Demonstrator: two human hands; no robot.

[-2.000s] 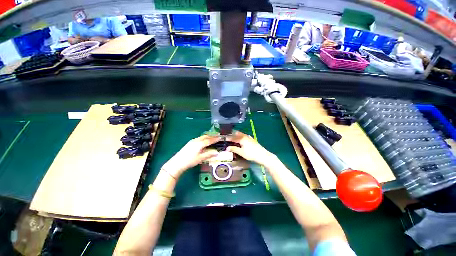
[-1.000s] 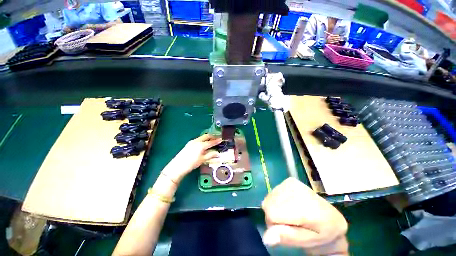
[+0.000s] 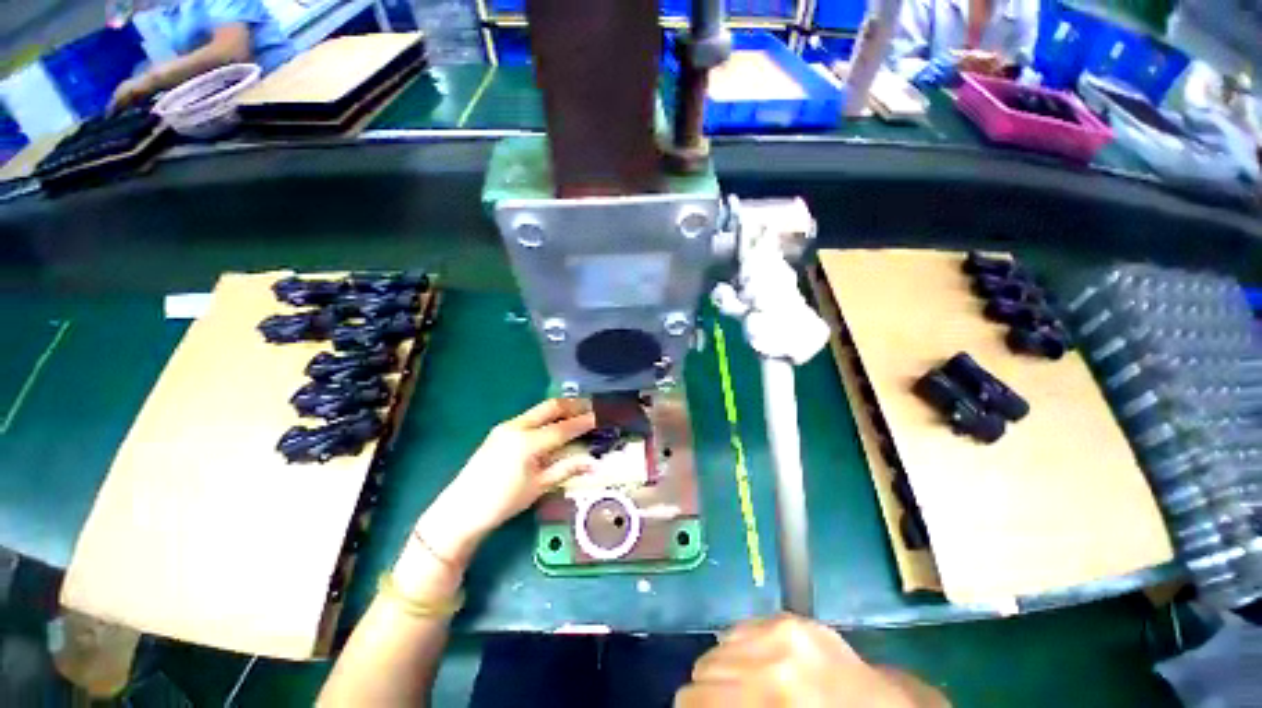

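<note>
The toggle press (image 3: 609, 277) stands in front of me on its green base. A black molded part (image 3: 605, 441) sits in the pale fixture (image 3: 609, 473), mostly hidden by the ram (image 3: 622, 411) and my fingers. My left hand (image 3: 515, 463) has its fingertips on the part at the fixture's left side. My right hand (image 3: 796, 667) is closed around the end of the press lever (image 3: 786, 484) at the bottom edge. The red knob is hidden in it. The white ring (image 3: 606, 526) shows on the front of the fixture plate.
Cardboard sheets with rows of black parts lie left (image 3: 194, 470) and right (image 3: 1024, 512) of the press. Clear plastic trays (image 3: 1176, 401) are at the far right. A dark rail (image 3: 346, 208) runs behind. Across it are a pink basket (image 3: 1038, 122), a blue bin (image 3: 775, 86) and two people.
My right hand has left the part, closed on the lever end and drawn it down toward me. The view has moved closer to the press. My left hand stays at the fixture.
</note>
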